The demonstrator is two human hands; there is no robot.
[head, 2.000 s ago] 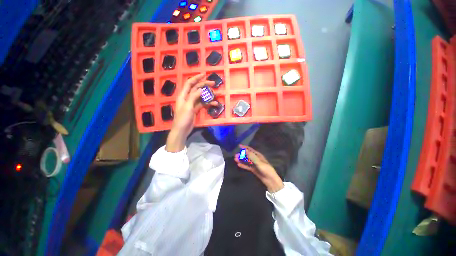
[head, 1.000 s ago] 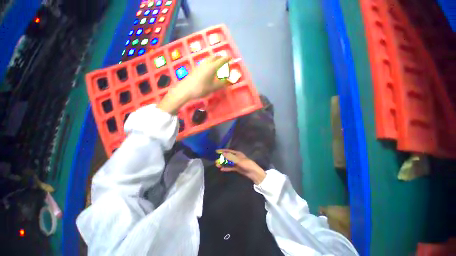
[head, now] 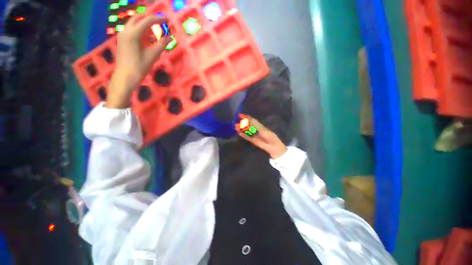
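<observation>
The red-orange compartment tray [head: 217,76] lies tilted in front of me, cut off by the top edge. Unlit cubes [head: 162,77] sit in its left and lower pockets. Lit cubes [head: 191,25] glow white, green and blue near its top. Several pockets at its right are empty. My left hand [head: 135,52] is above the tray's upper left part, with a glowing cube [head: 158,32] between thumb and fingers. My right hand [head: 263,138] is below the tray in front of my body, holding lit cubes [head: 245,124] that glow red and green at the fingertips. The image is blurred.
A second loaded tray [head: 120,15] with coloured lights is at the top left, partly behind my left hand. A blue rail [head: 382,119] and green bench run down the right, with red spare trays [head: 440,57] on it. A tape roll [head: 75,211] is at the left.
My left hand has moved from the tray's right side to its upper left part. The tray sits higher in view. The glow in my right hand has changed to red and green.
</observation>
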